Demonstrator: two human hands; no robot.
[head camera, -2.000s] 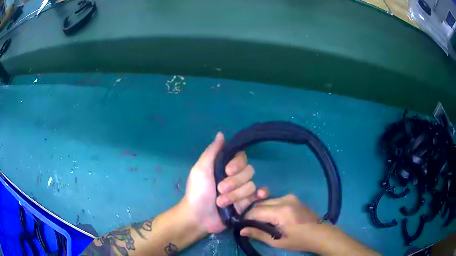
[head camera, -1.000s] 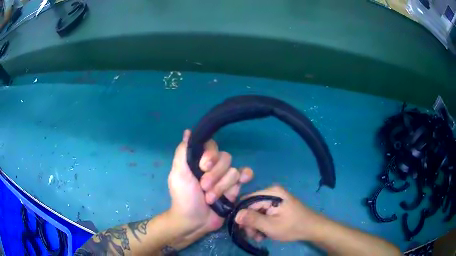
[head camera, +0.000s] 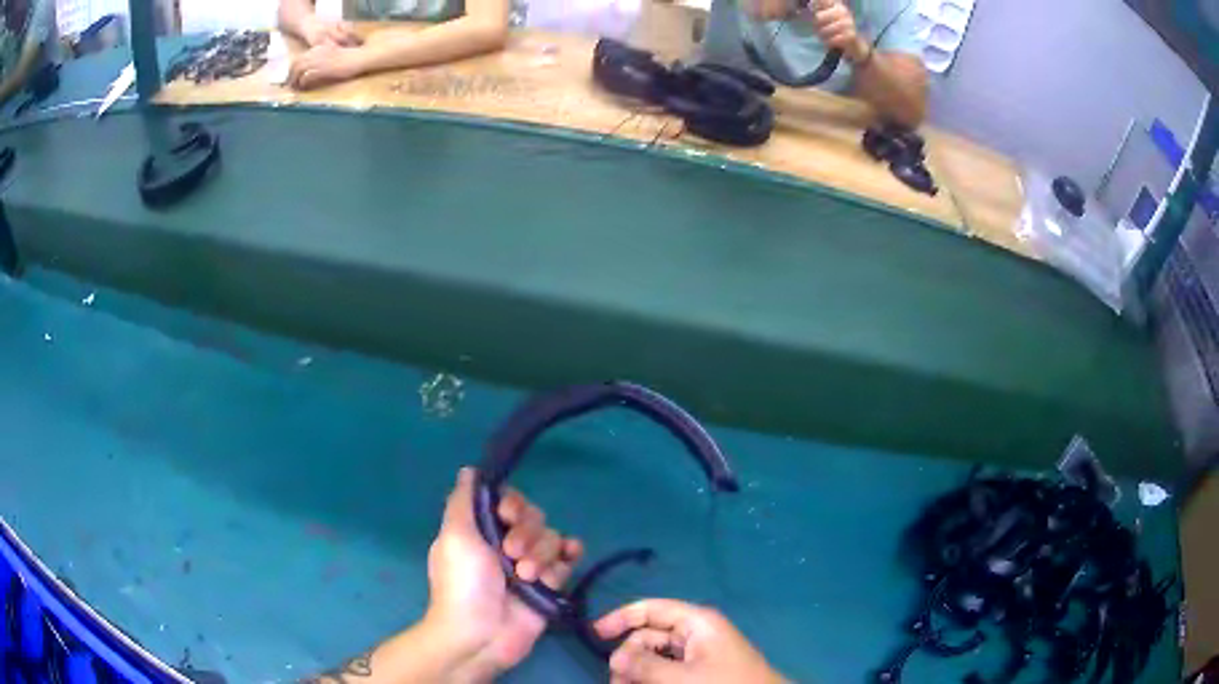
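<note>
A black padded headband (head camera: 608, 397) stands as an open arc over the teal mat. My left hand (head camera: 495, 588) is closed around its left side near the lower end. A small black C-shaped yoke (head camera: 612, 572) touches that lower end. My right hand (head camera: 682, 648) has its fingers on the yoke's lower part; the picture's bottom edge cuts the hand off. A thin wire hangs from the headband's free right end. The joint between yoke and headband is partly hidden by my fingers.
A tangled yoke pile (head camera: 1029, 575) lies at right. A blue bin (head camera: 60, 628) with black parts is at lower left. The raised green strip (head camera: 535, 241) bears a black headband (head camera: 179, 167). Beyond it, people sit at a wooden bench (head camera: 535, 94) with black headphone parts.
The view has tilted up, showing the opposite bench and people. The yoke now stands more upright, with its free tip above my right fingers. My left hand still holds the headband.
</note>
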